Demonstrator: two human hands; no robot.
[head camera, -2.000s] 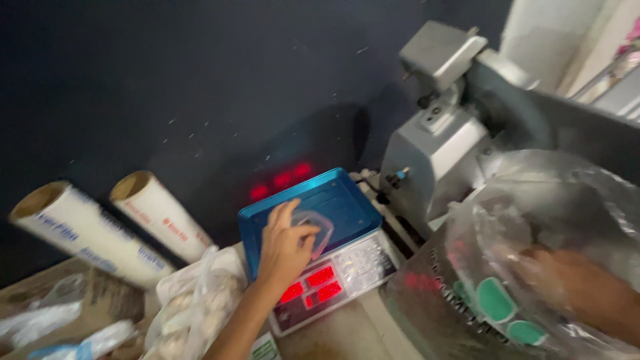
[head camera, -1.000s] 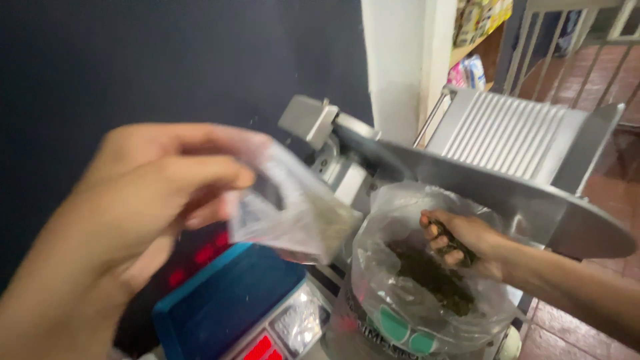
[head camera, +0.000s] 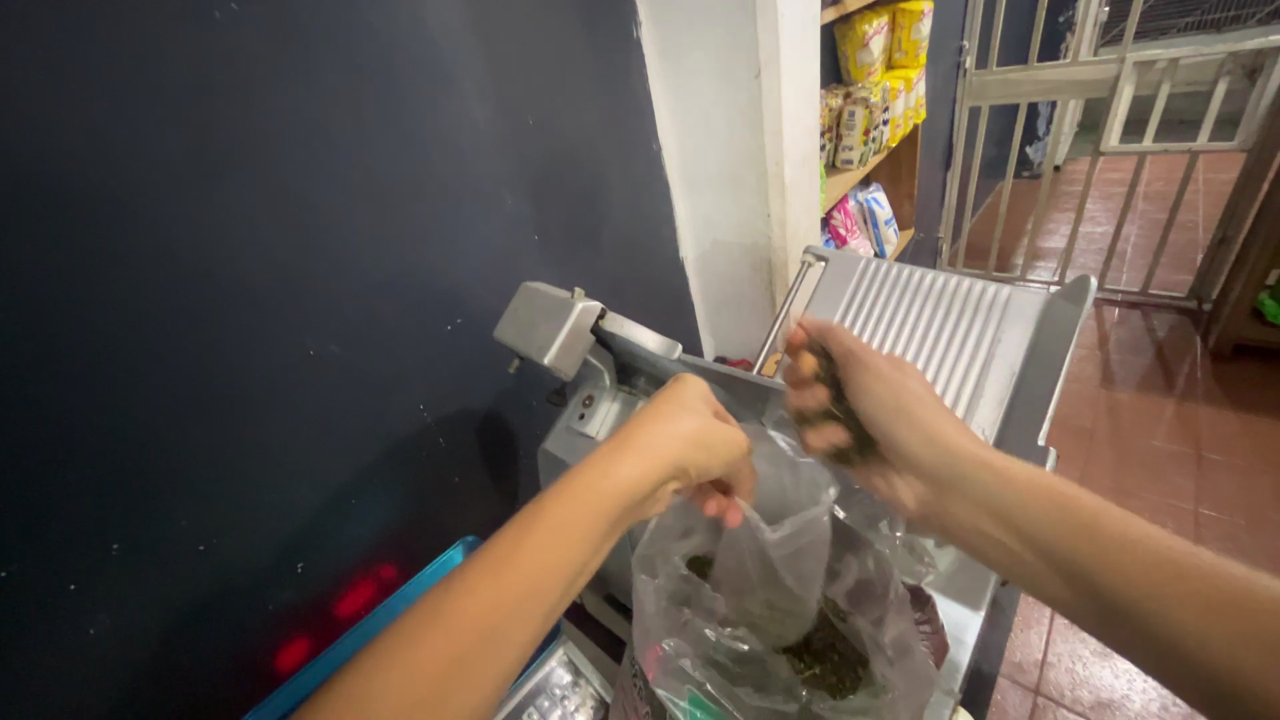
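Note:
My left hand (head camera: 700, 450) pinches the rim of a small clear plastic bag (head camera: 775, 570), which hangs over a larger clear plastic bag (head camera: 675, 620). Dark green-brown dried herb-like material (head camera: 825, 655) lies inside the larger bag, and some shows at the bottom of the small one. Just above and right of the small bag's mouth, my right hand (head camera: 850, 410) is closed around a clump of the same dark material; it is slightly blurred.
Behind the bags stands a metal meat slicer (head camera: 920, 320) with a ribbed tray. A scale with a blue pan (head camera: 400, 610) is at lower left, beside the dark wall (head camera: 300, 250). Shelves with packages (head camera: 865, 120) and a white metal gate (head camera: 1090, 90) are farther back.
The small bag has moved from left of the large bag to over it, in my left hand. My right hand has risen out of the large bag with a clump. The view has shifted.

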